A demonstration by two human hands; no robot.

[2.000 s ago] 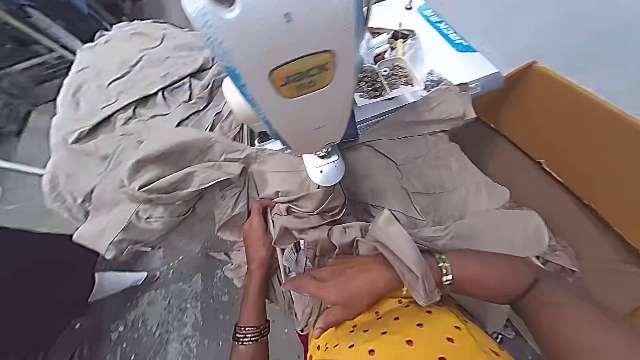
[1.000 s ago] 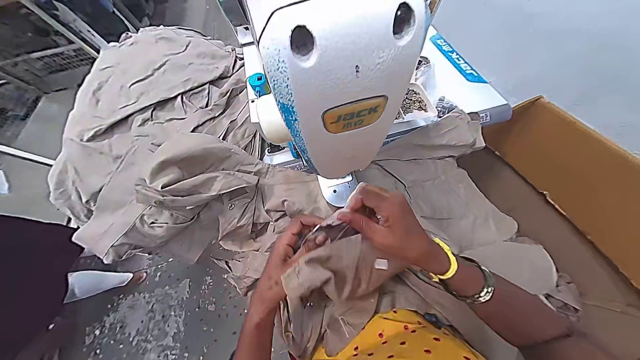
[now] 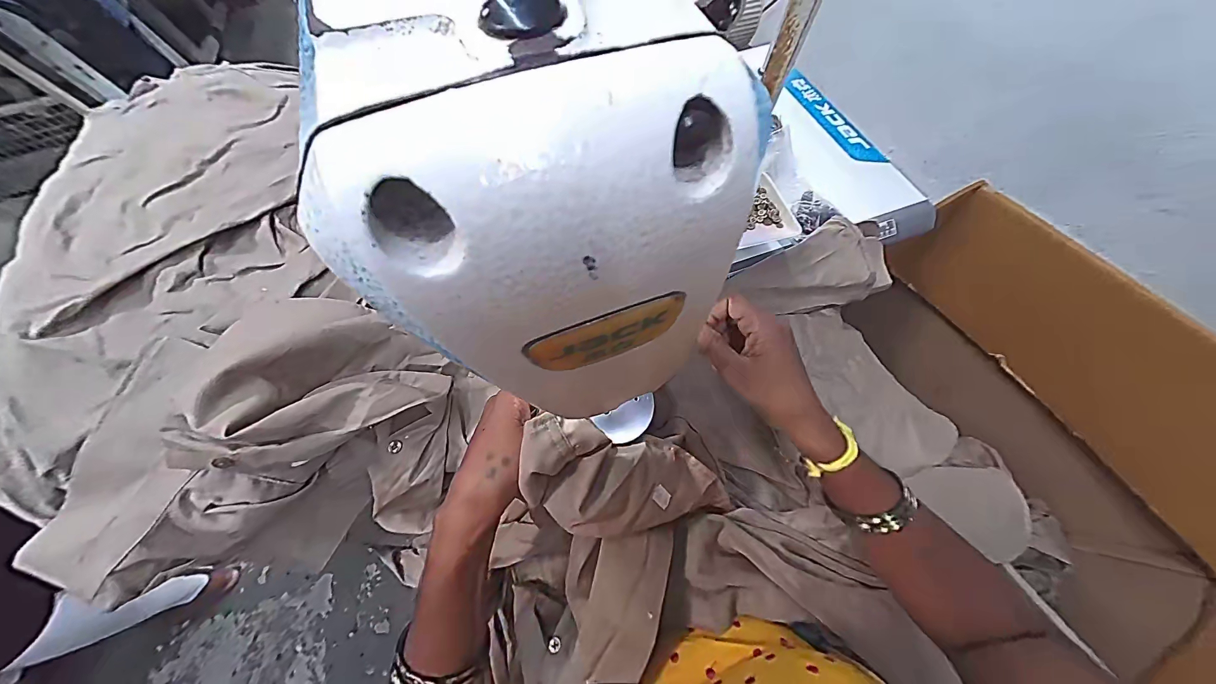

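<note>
The white head of a Jack sewing machine fills the upper middle, its round white lower part showing beneath. A beige garment with buttons lies bunched below it and over my lap. My left hand is at the garment's edge, its fingers mostly hidden behind the machine head, so its hold cannot be made out. To the right of the head, my right hand is raised with curled fingers; whether something small is between them is unclear. A yellow bangle and a dark beaded bracelet circle that wrist.
A heap of beige garments spreads at left. Behind the machine, a tray of small metal buttons stands by a white Jack box. An open cardboard box is at right. Part of a person's foot shows at lower left.
My hands were together on the garment in front of the machine and are now apart, the left at the machine head's lower edge, the right beside it. The view has moved closer to the machine.
</note>
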